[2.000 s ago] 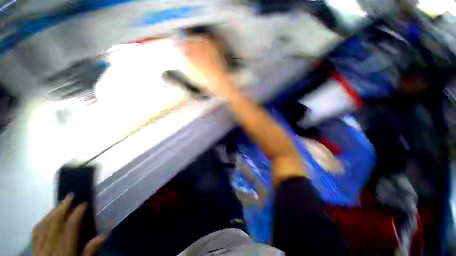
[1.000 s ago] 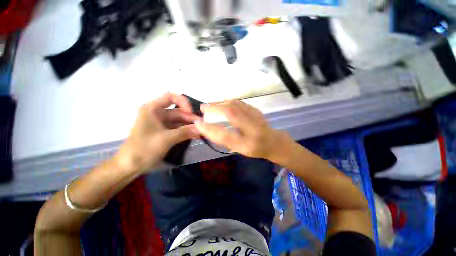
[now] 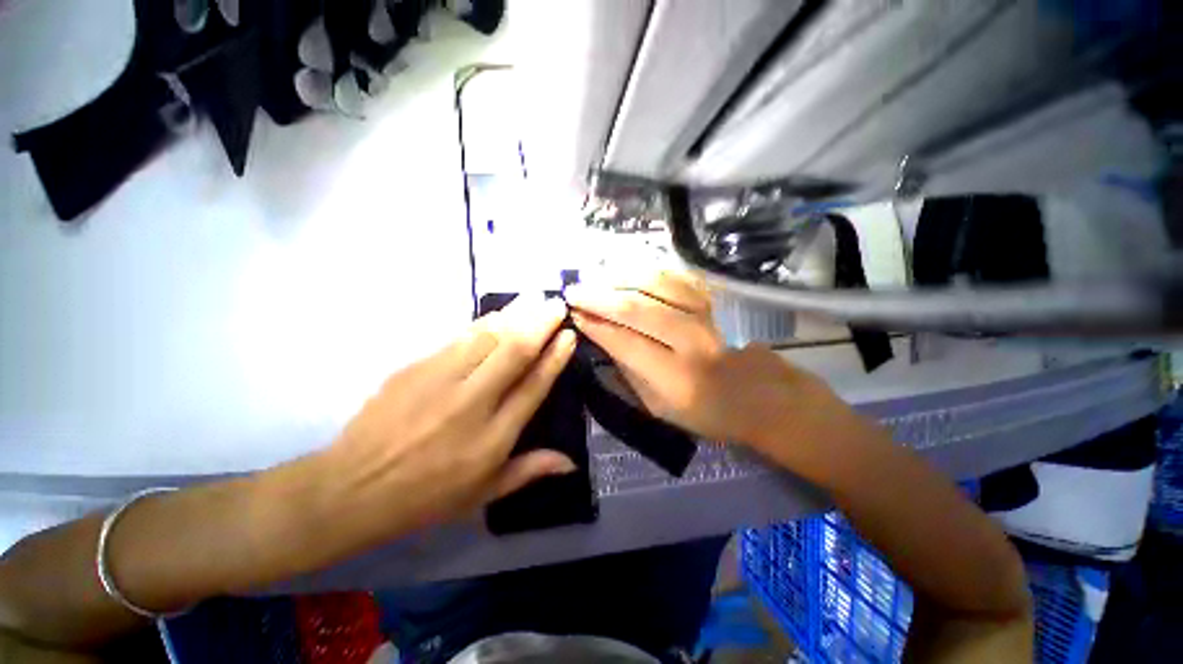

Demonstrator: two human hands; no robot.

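Note:
A black panel (image 3: 551, 448) lies on the machine bed and over the table's front edge. My left hand (image 3: 448, 422) presses on it, fingertips at its far end. A narrow black strip (image 3: 642, 422) runs from my right fingertips down towards the front edge, beside the panel. My right hand (image 3: 655, 344) holds the strip's far end against the panel. The fingertips of both hands meet just in front of the sewing machine's needle area (image 3: 629, 214), which is partly washed out by glare.
The sewing machine head (image 3: 778, 117) fills the upper right. Black cut pieces (image 3: 247, 78) lie upper left. Another strip (image 3: 867, 318) and black pieces (image 3: 979, 240) lie right of the needle. A blue crate (image 3: 843, 584) and red crate (image 3: 340, 625) are below the table edge.
Both hands have moved forward from the table's front edge to the needle area, with the black panel and strip now laid on the bed. The view has moved closer to the machine head.

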